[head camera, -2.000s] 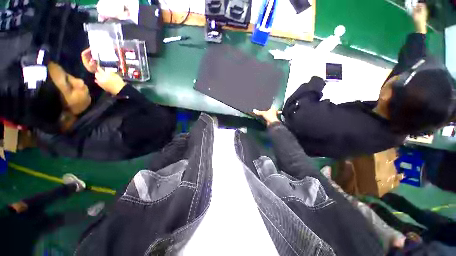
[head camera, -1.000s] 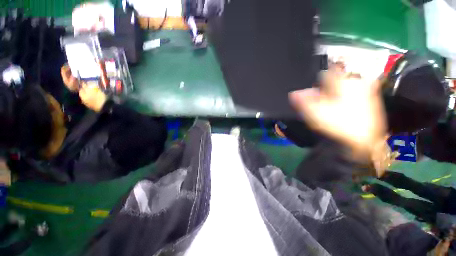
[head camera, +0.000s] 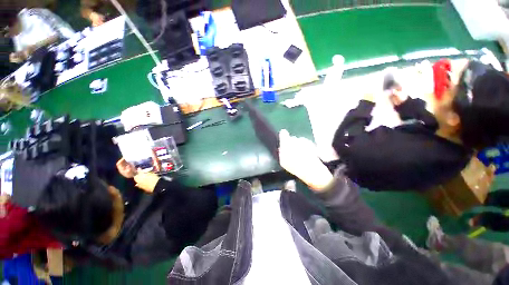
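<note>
My right hand (head camera: 304, 158) is over the front edge of the green-topped bench (head camera: 223, 153). It is closed on the edge of a flat black pad (head camera: 262, 127), which shows as a narrow dark strip, tilted nearly edge-on to the camera. The pad's far end points towards a small black device at the back of the bench. My fingers are partly blurred. My left hand is not in the picture.
A seated person on the left holds a clear plastic case (head camera: 167, 156) with red parts. Another seated person is on the right beside a white board (head camera: 329, 108). Behind are a black multi-slot holder (head camera: 230, 69), a blue rack (head camera: 268, 80) and a black tray (head camera: 258, 12).
The black pad, flat on the bench and then raised broad towards the camera, is now turned nearly edge-on. My right hand has moved back over the bench edge. The view has shifted.
</note>
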